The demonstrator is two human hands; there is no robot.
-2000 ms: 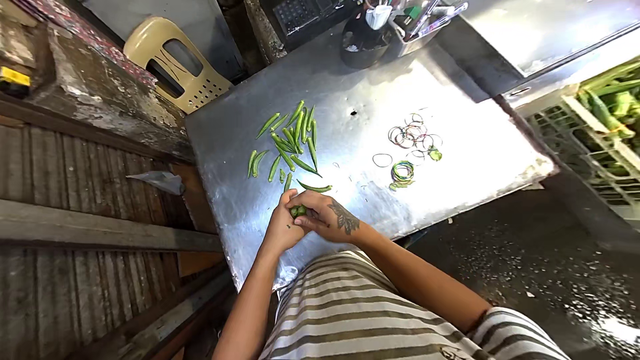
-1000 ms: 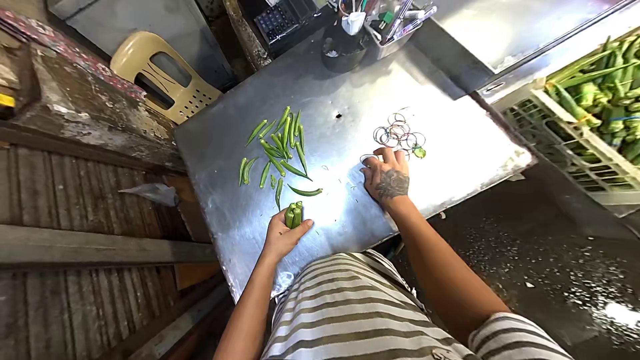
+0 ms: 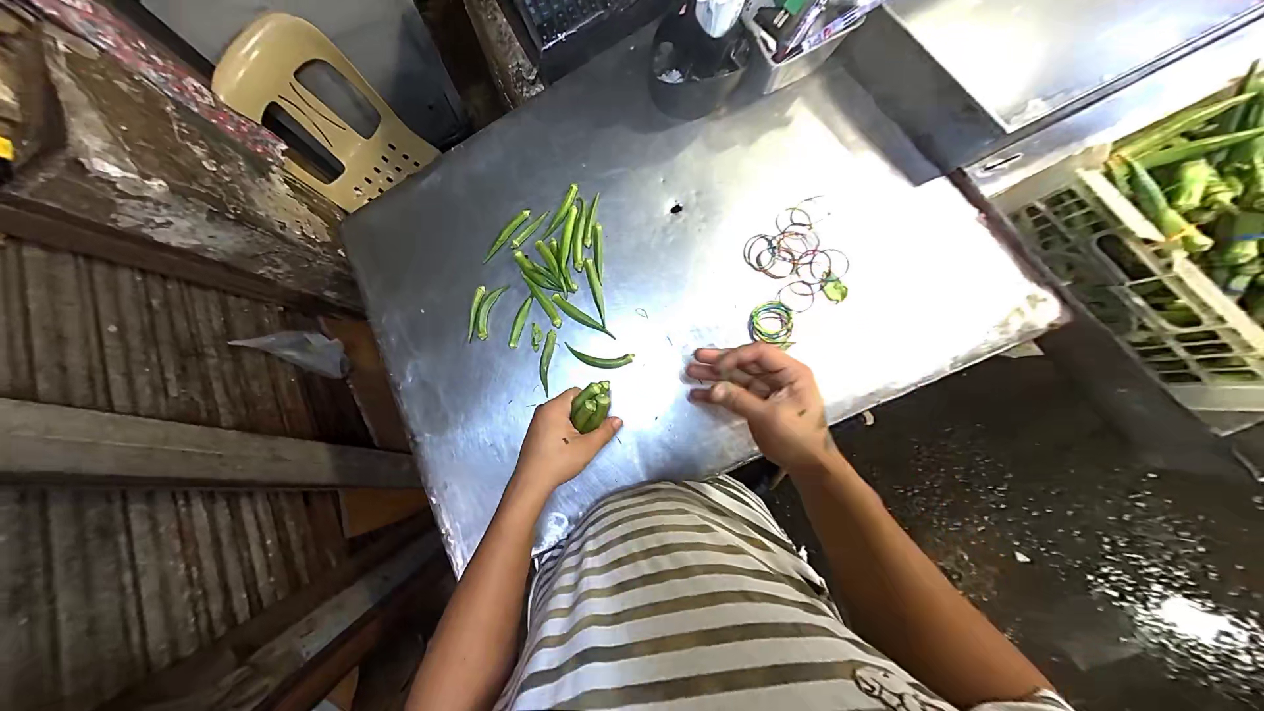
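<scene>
My left hand (image 3: 561, 437) grips a small bunch of okra pods (image 3: 591, 407) upright near the front edge of the metal table (image 3: 632, 158). Loose okra pods (image 3: 558, 252) lie scattered beyond it. To the right, my right hand (image 3: 758, 395) hovers palm turned inward with fingers spread; whether a thin band is on its fingers cannot be told. Just past its fingertips lies a coil of green and yellow rubber bands (image 3: 771, 324). Several thin loose rubber bands (image 3: 796, 252) spread farther back, with a small green scrap (image 3: 834, 288) beside them.
A black cup (image 3: 696, 74) and a metal holder with pens (image 3: 795, 49) stand at the table's back, near a keyboard (image 3: 558, 18). A beige plastic chair (image 3: 321, 109) is at the back left. On the right, a white plastic crate (image 3: 1136, 286) holds bundled green vegetables (image 3: 1205, 188).
Both hands were together around the okra two seconds ago. My right hand then reached to the loose bands and has since come back toward my left hand, which still holds the bunch.
</scene>
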